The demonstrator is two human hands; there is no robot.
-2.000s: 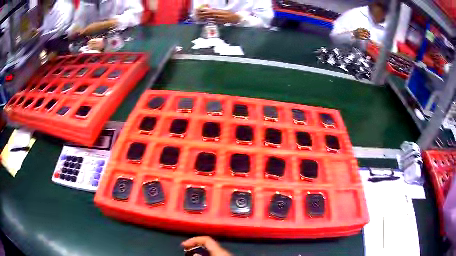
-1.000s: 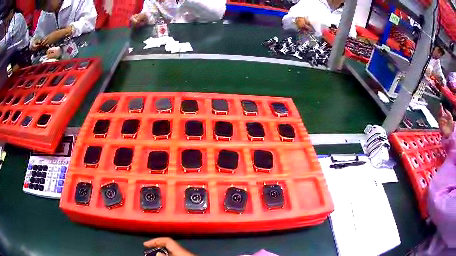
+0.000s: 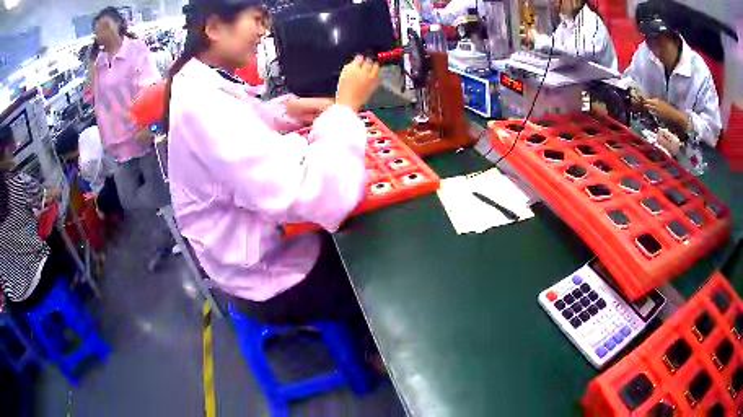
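Observation:
Neither of my hands is in view. Nearest in front of me, the corner of a red-orange foam tray (image 3: 607, 401) shows at the lower right, cut off by the edge, with black-faced watch bodies (image 3: 678, 353) in its pockets. A second red-orange tray (image 3: 631, 273) lies above it with rows of watch bodies (image 3: 648, 244). Its near corner overlaps the top of a white-grey calculator (image 3: 582, 313). A dark pen (image 3: 495, 206) lies on pale paper (image 3: 464, 213) to the left of that tray.
A person in a pink smock (image 3: 252, 187) sits on a blue stool (image 3: 305, 370) at the left, by another red tray (image 3: 407, 192). A red-brown fixture (image 3: 446, 102) stands behind. Workers in white sit at upper right. Another person in pink (image 3: 122, 89) stands far left. The green bench edge runs down the middle.
The view has swung far to the left. The main tray has shifted to the lower right corner, and the hand seen at the bottom earlier is out of the picture.

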